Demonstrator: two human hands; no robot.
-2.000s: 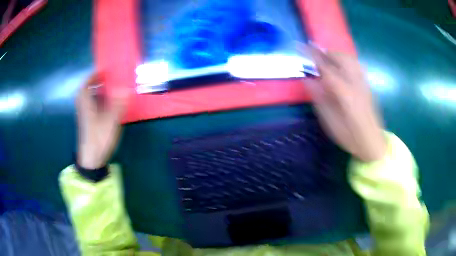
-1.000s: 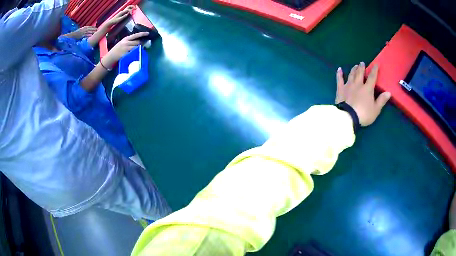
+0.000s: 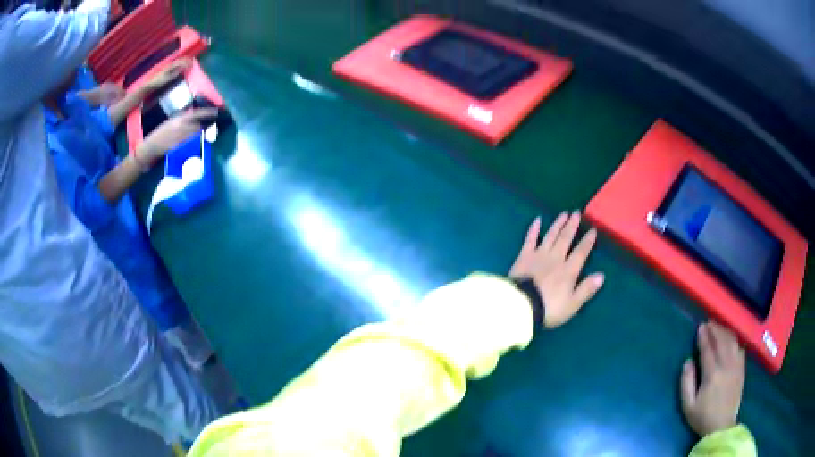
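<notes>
A tablet point(image 3: 724, 239) with a lit screen lies on a red pad point(image 3: 625, 192) at the right. A small white tag shows at its left corner. My left hand point(image 3: 556, 270) is spread, palm down, at the pad's left corner and holds nothing. A black band is on its wrist. My right hand point(image 3: 718, 379) is at the pad's near edge with its fingertips at the edge, and holds nothing.
Another red pad point(image 3: 375, 61) with a dark tablet point(image 3: 469, 61) lies further back on the green bench point(image 3: 402, 214). At the left, a person in blue point(image 3: 98, 192) handles a device beside a blue bin point(image 3: 192, 186). Another person in grey point(image 3: 54, 294) stands nearer.
The view has turned, and the keyboard seen at first is out of view. The pad with the lit tablet has gone from in front of me to the right. My hands are off it or only at its edge.
</notes>
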